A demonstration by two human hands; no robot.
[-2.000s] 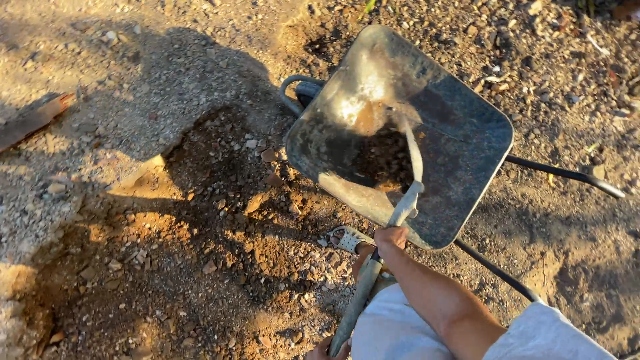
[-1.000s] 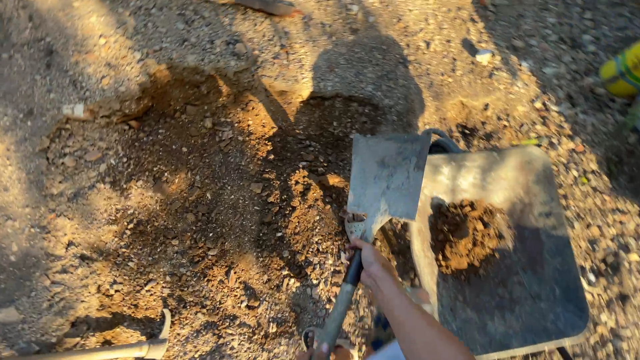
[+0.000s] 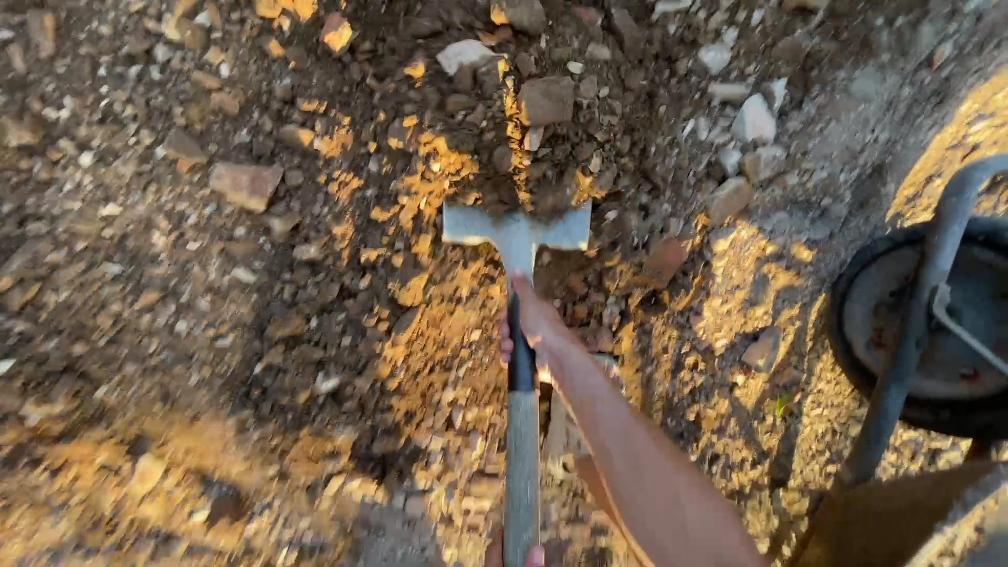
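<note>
My right hand is closed around the dark upper part of a shovel's shaft, just below the metal blade. My left hand grips the wooden shaft at the bottom edge of the view, where only some fingers show. The shovel's blade points away from me, its front part hidden under dark soil and stones. Loose earth and broken rock surround it.
At the right stand a wheelbarrow's wheel, its bent metal tube frame and a corner of its tray. Larger stones, such as a reddish one and a pale one, lie on the rubble.
The shovel, held over the wheelbarrow tray two seconds ago and beside it one second ago, now has its blade in the rubble. Both hands have stayed on it. The view has shifted strongly.
</note>
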